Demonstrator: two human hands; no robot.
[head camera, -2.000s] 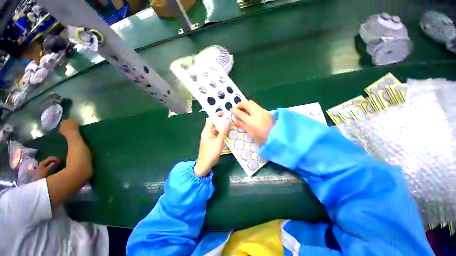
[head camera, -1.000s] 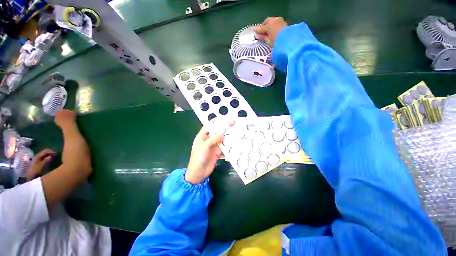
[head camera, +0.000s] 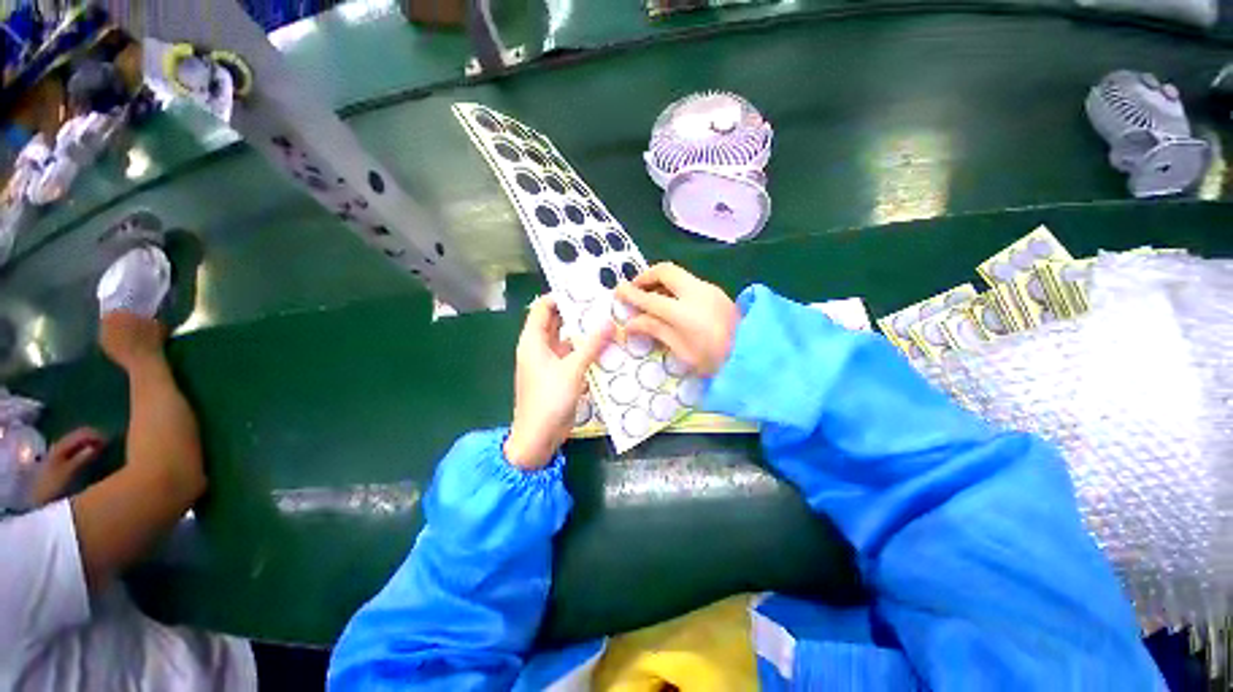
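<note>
A long white sticker sheet (head camera: 579, 250) is held up at a slant in front of me. Its upper part shows dark round holes, its lower part grey round stickers. My left hand (head camera: 548, 385) grips the sheet's left edge near the middle. My right hand (head camera: 687, 319) has its fingertips on the sheet beside the left thumb; whether a sticker is between them is hidden. More sheets lie under its lower end. A small fan (head camera: 710, 142) stands on the green belt beyond my hands, with a disc at its grille centre.
Another fan (head camera: 1147, 129) is at the far right. Fanned sticker sheets (head camera: 994, 304) and bubble wrap (head camera: 1095, 419) lie at right. A perforated metal post (head camera: 345, 189) slants at left. A person's arm (head camera: 162, 419) reaches to a fan (head camera: 133, 281) at far left.
My right hand has come back from the fan to the sheet. The sheet is now lifted and tilted. The fan has shifted slightly right and its grille centre is uncovered.
</note>
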